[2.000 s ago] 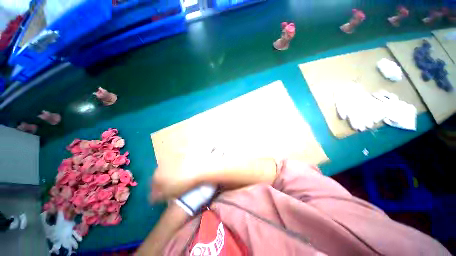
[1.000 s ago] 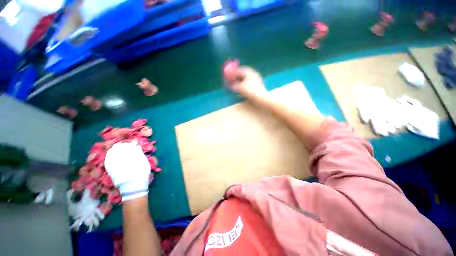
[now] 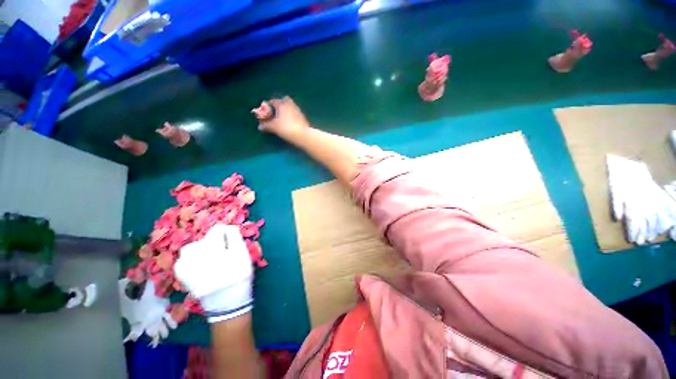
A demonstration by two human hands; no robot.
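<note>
My right hand, bare, reaches over the dark green belt and holds a flesh-coloured body part in its fingertips. My left hand, in a white knit glove with a dark stripe at the cuff, rests on the heap of red-pink top pieces; its fingertips are hidden, so whether it grips a piece cannot be told. Two more body parts lie on the belt at the left. An assembled piece with a red top stands on the belt right of centre, with others farther right.
The cardboard mat lies before me, partly under my right sleeve. Spare white gloves lie on the neighbouring cardboard; another lies beside the heap. Blue trays line the far side. A grey-white panel stands at left.
My right hand has moved left along the belt, from a red-topped piece to a body part. An assembled piece now stands where that hand was. My left hand remains at the heap.
</note>
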